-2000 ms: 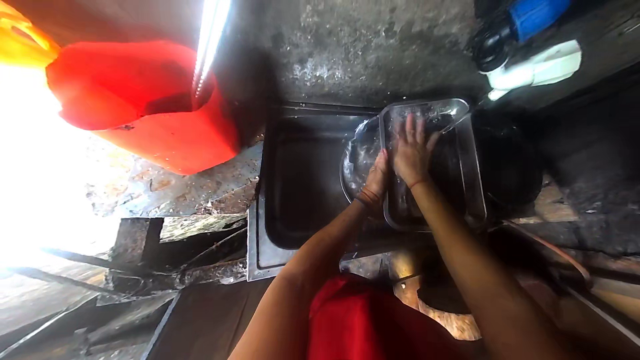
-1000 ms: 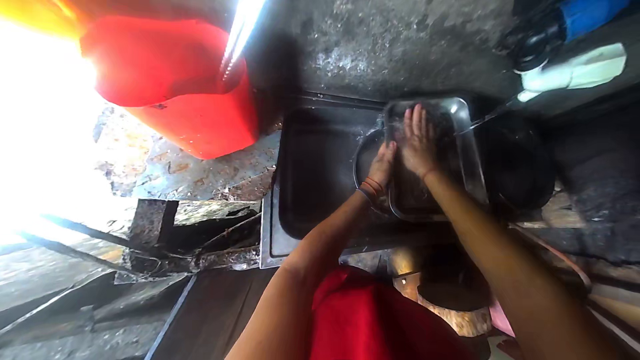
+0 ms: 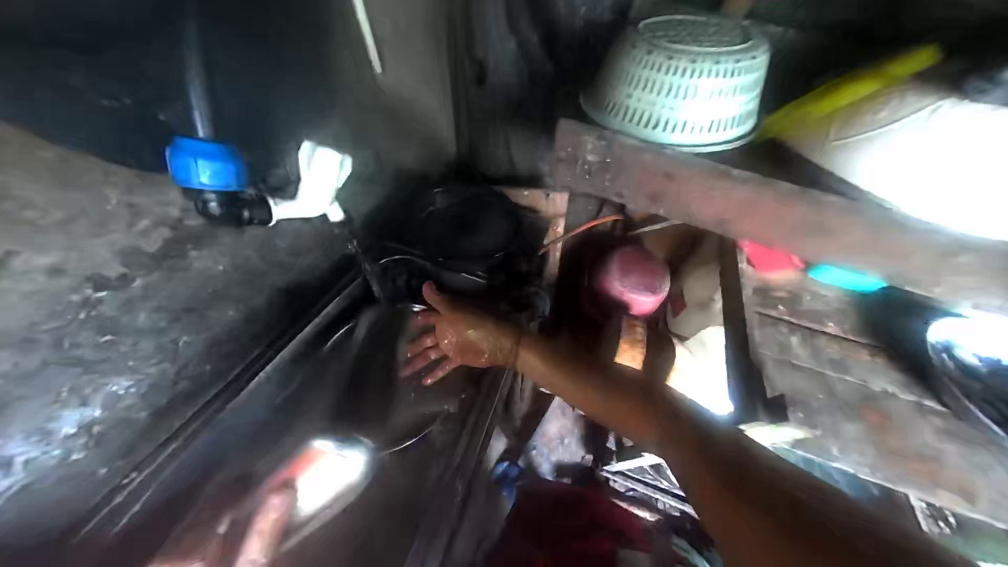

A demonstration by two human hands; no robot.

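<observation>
In the head view my right hand (image 3: 465, 339) is wet, with its fingers spread and nothing in its grip. It is over the dark sink (image 3: 472, 425), near a round pan whose rim shows only in part. Motion blurs my left hand (image 3: 266, 516) at the lower left, beside a bright, shiny object (image 3: 331, 476); whether the hand holds it cannot be told. A white tap (image 3: 315, 185) runs a thin stream of water at the sink's far end. Next to the sink is a black round vessel (image 3: 465, 228).
A blue pipe fitting (image 3: 206, 164) joins the tap. A pale green plastic basket (image 3: 685, 83) stands on a wooden beam (image 3: 709, 193). A pink rounded object (image 3: 634, 279) lies below the beam, and a shiny metal vessel (image 3: 972, 346) is at the right edge.
My hands, together at the clear rectangular tray in the earlier frames, are now apart. The view has swung strongly to the right.
</observation>
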